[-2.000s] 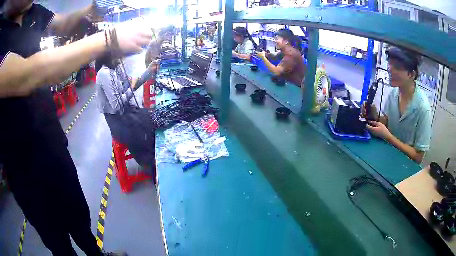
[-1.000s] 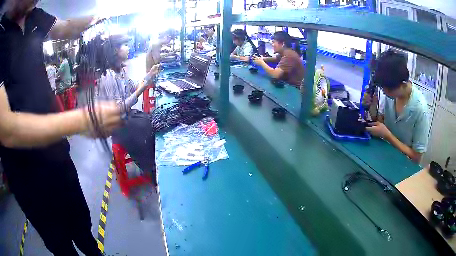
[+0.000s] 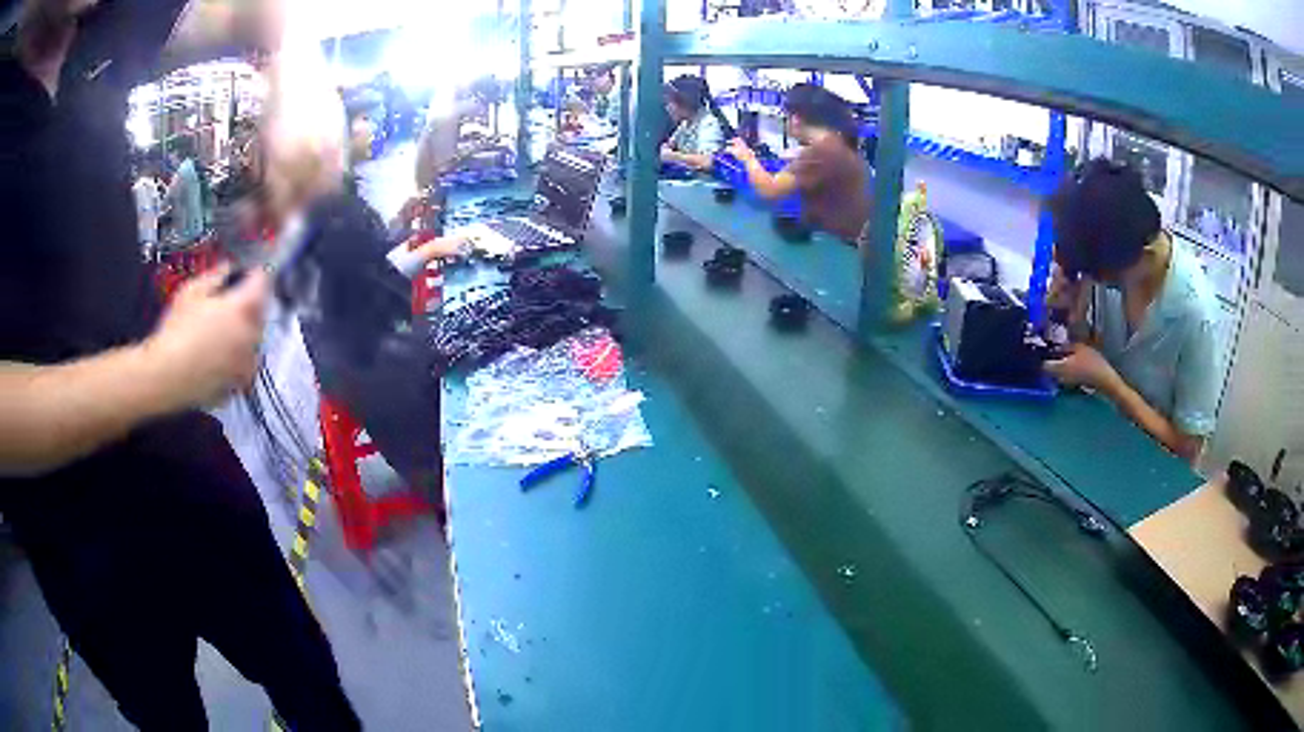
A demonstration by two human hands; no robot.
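Observation:
Neither of my hands is in view. A black cable assembly [image 3: 1018, 561] lies on the green belt at the right, with a bundled part and a pale end. On the bench, blue-handled pliers [image 3: 562, 473] lie beside a clear crinkled plastic bag [image 3: 551, 412] with a reddish patch. A tangled heap of black cables [image 3: 522, 310] lies behind the bag. Several black round housings [image 3: 788, 310] stand farther up the belt. More black housings [image 3: 1266, 601] sit on a tan board [image 3: 1194, 551] at the right edge.
A standing person [image 3: 129, 343] at the left holds blurred dark cables. Green frame posts [image 3: 642, 172] rise between bench and belt. An open laptop [image 3: 551, 208] is behind the cables. Across the belt, a seated person [image 3: 1156, 329] works beside a blue tray [image 3: 987, 383] with a dark box.
The cable assembly and the round housings have shifted slightly along the belt. The standing person's arms and cables have moved. The person opposite has lowered their head. The bag and pliers are nearly unchanged.

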